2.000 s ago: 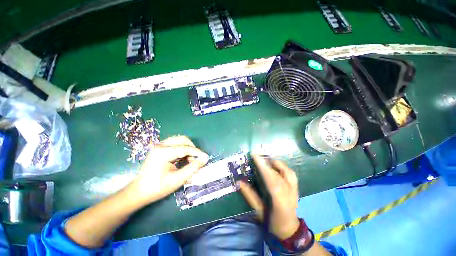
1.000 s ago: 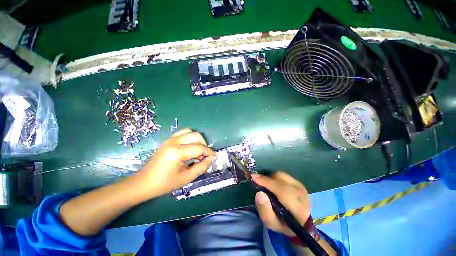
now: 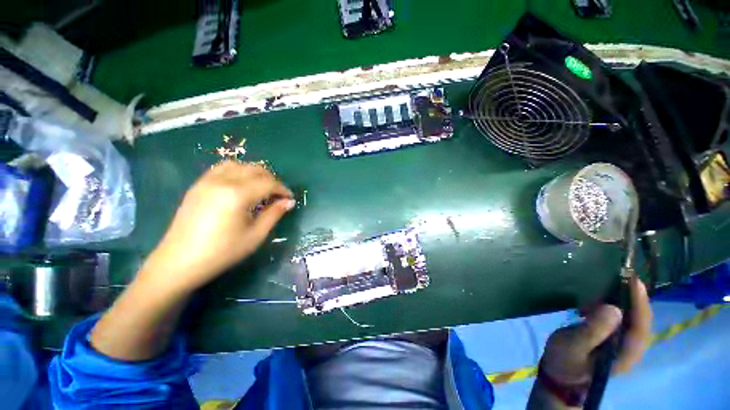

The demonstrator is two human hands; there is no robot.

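Note:
A phone assembly [image 3: 360,272] lies on the green bench mat in front of me, with no hand on it. A thin solder wire [image 3: 264,301] ends near its left edge. My left hand [image 3: 232,212] is over the pile of small components [image 3: 232,146], covering most of it; its thumb and fingertips are pinched, and whether they hold a part cannot be told. My right hand [image 3: 596,332] is at the lower right and grips the soldering iron [image 3: 615,320], whose tip end is at the near rim of the waste cup [image 3: 594,204]. The cup holds silver bits.
A second phone assembly [image 3: 390,122] lies near the white rail [image 3: 304,90]. The fume fan [image 3: 528,112] stands right of it, beside the black iron stand [image 3: 680,120]. A clear parts bag [image 3: 88,192] and the wire reel [image 3: 60,287] are at left. More phones [image 3: 216,34] lie on the belt.
My left hand has moved left from the phone assembly to the component pile. My right hand has carried the soldering iron right, from the board to the waste cup. The assembly is uncovered.

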